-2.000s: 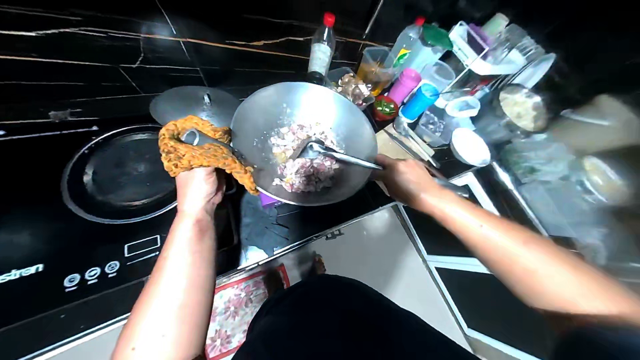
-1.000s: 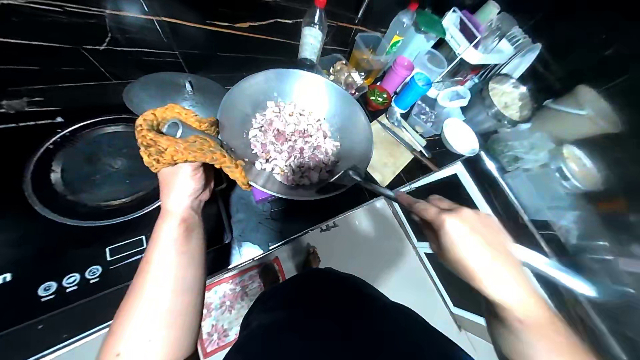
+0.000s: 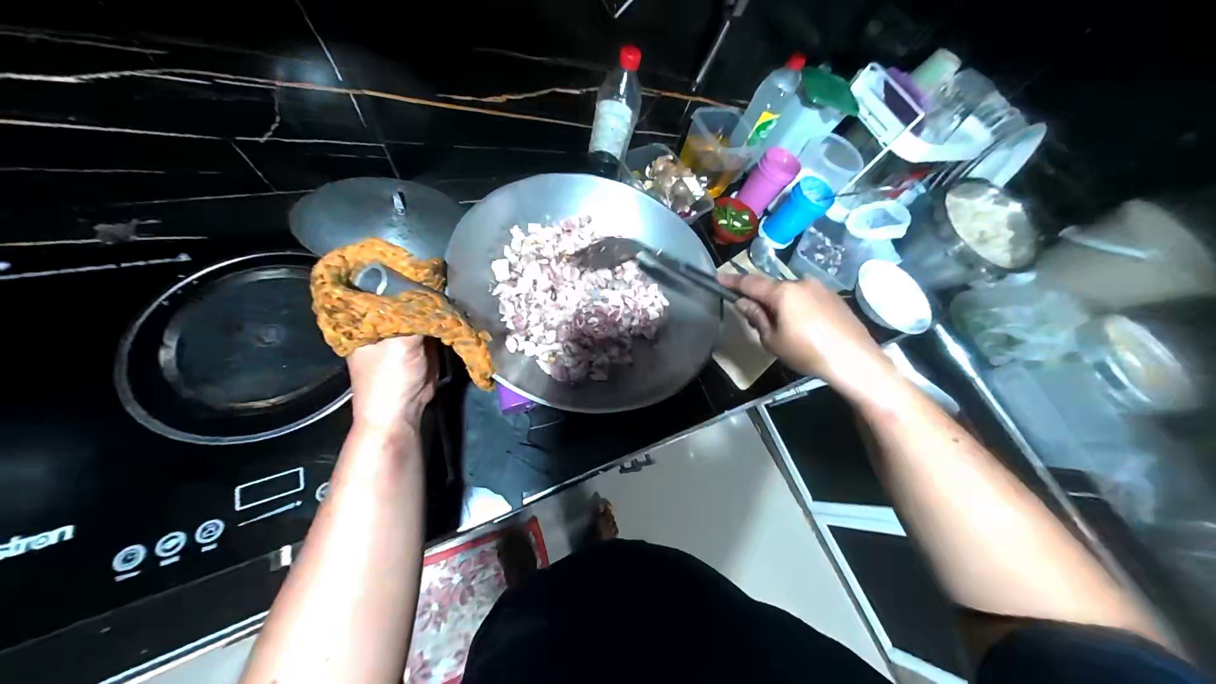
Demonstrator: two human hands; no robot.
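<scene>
A metal wok (image 3: 655, 380) stands at the centre, tilted toward me, with chopped pinkish-white food (image 3: 579, 304) inside. My left hand (image 3: 391, 375) grips the wok's handle (image 3: 375, 278) through an orange knitted cloth (image 3: 356, 318). In my right hand (image 3: 793, 318) is the handle of a metal spatula (image 3: 608, 253), whose blade lies on the upper part of the food. Behind the cloth, a metal lid (image 3: 351, 214) with a small knob leans at the back.
An induction cooktop (image 3: 256, 342) lies left. Behind and right are a red-capped bottle (image 3: 616, 119), a bowl of peelings (image 3: 673, 180), a pink bottle (image 3: 768, 180), a blue bottle (image 3: 798, 211), a white bowl (image 3: 893, 296), a cutting board (image 3: 743, 351) and a dish rack (image 3: 898, 119).
The spatula has moved from the wok's lower right edge up onto the food, which has shifted in the wok. My left hand still holds the cloth-wrapped handle.
</scene>
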